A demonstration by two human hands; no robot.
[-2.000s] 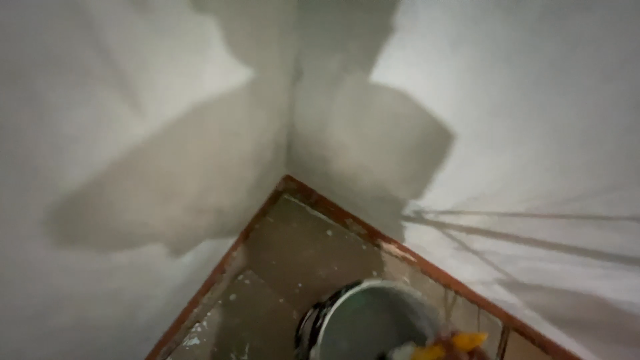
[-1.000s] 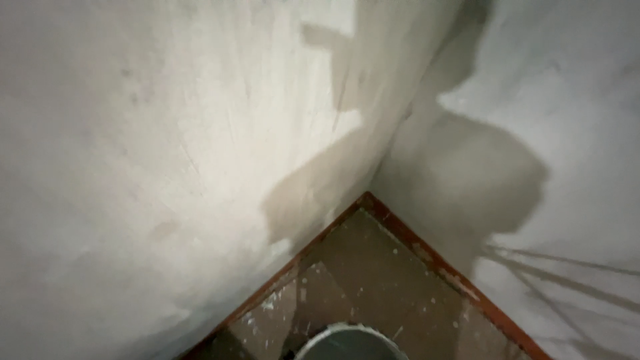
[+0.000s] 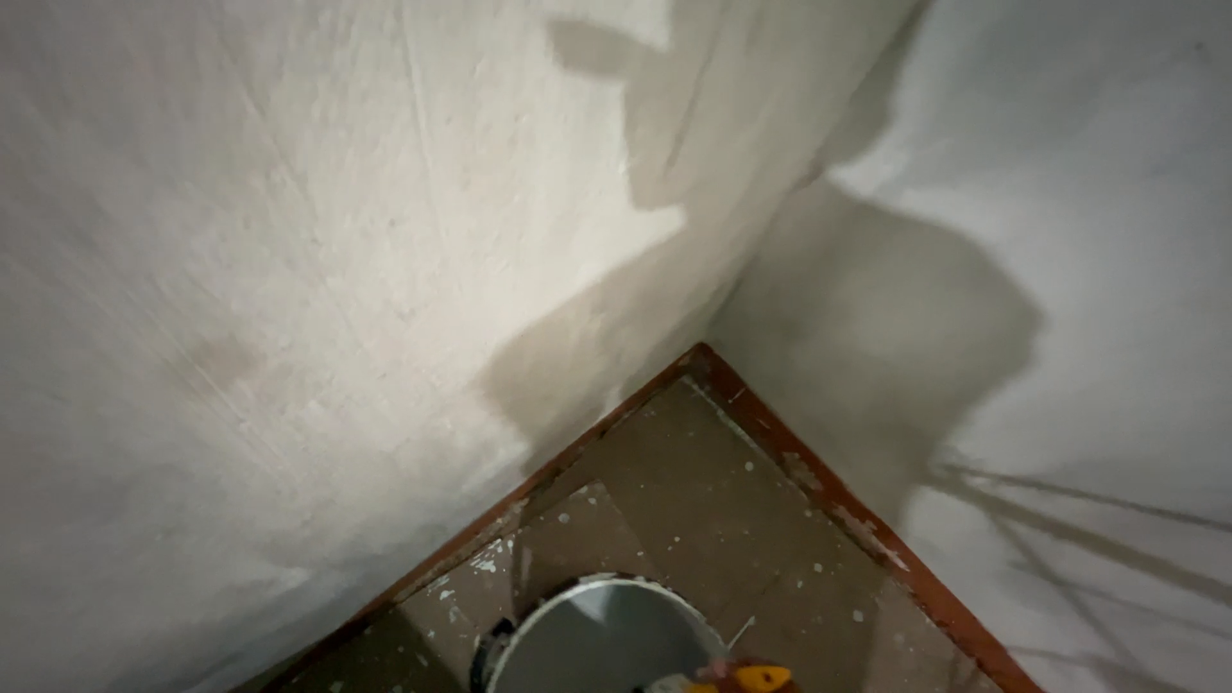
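Note:
A round bucket (image 3: 606, 640) with a pale rim stands on the floor at the bottom centre, cut off by the frame's lower edge. Its inside looks grey, with a lighter patch near the far rim. At its right rim, a small orange-yellow object (image 3: 762, 678), perhaps a tool's handle, shows with a pale piece beside it. The reddish-brown blur around it may be part of my right hand, but it is too cropped and dim to tell its grip. My left hand is out of view.
Two whitish walls, at left (image 3: 318, 250) and right (image 3: 1107, 318), meet in a corner and bear large shadows. Worn red-brown skirting (image 3: 837, 496) edges the brown floor (image 3: 693, 520), which is spotted with pale paint. Thin line shadows cross the right wall.
The view has swung left since the earliest frame. The orange-yellow object, visible in that frame and absent one second ago, shows again at the bucket's right rim.

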